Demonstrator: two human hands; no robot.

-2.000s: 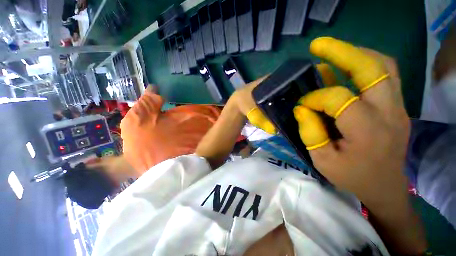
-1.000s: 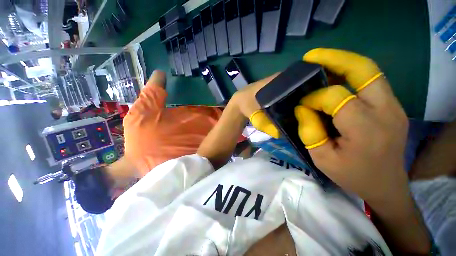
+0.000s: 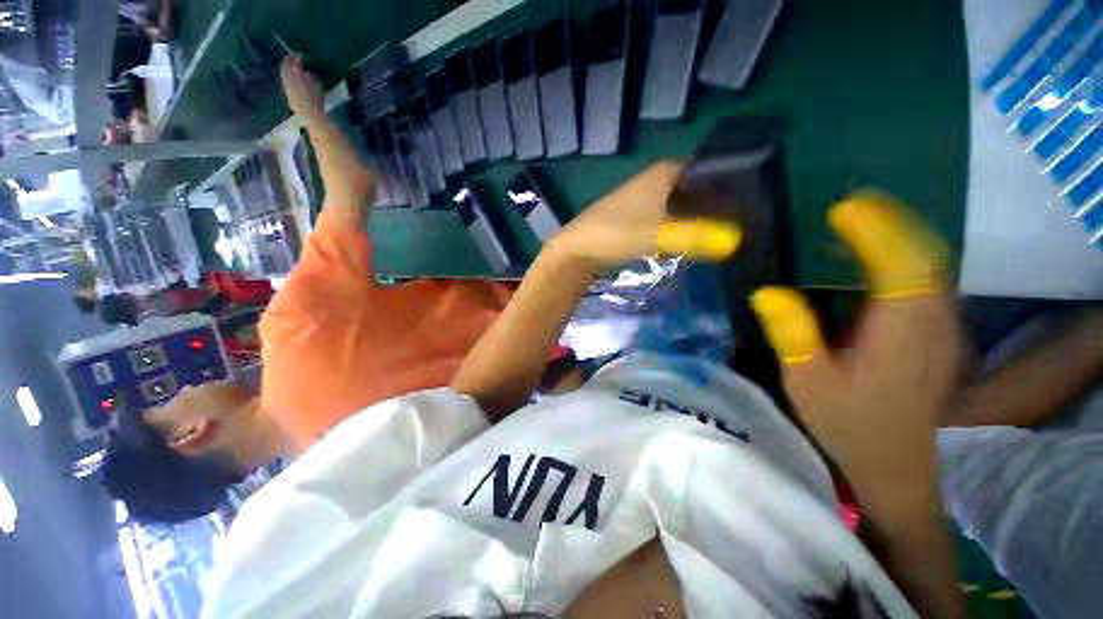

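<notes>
My left hand (image 3: pixel 635 224) holds a dark box-shaped device (image 3: pixel 738 181), with a yellow-cotted finger across its side. The device's lower part lies in shadow in front of my shirt. My right hand (image 3: pixel 877 375) is blurred, just right of the device. Its yellow-cotted fingers are spread, and nothing shows in them. Crumpled blue clear film (image 3: pixel 687 317) shows below my left hand, beside the device; whether it is attached cannot be told.
Several grey-and-black devices (image 3: pixel 599 91) stand in a row on the green bench (image 3: pixel 847 133), with two smaller-looking ones (image 3: pixel 532 206) nearer. Blue-striped sheets (image 3: pixel 1064 103) lie on white paper (image 3: pixel 1016 230) at right. A person in orange (image 3: pixel 375 351) sits at left; another person's arm shows at right.
My right fingers have come off the device and spread apart. The device is more upright. The person in orange has stretched an arm farther over the bench. The view has shifted, showing more blue-striped sheets.
</notes>
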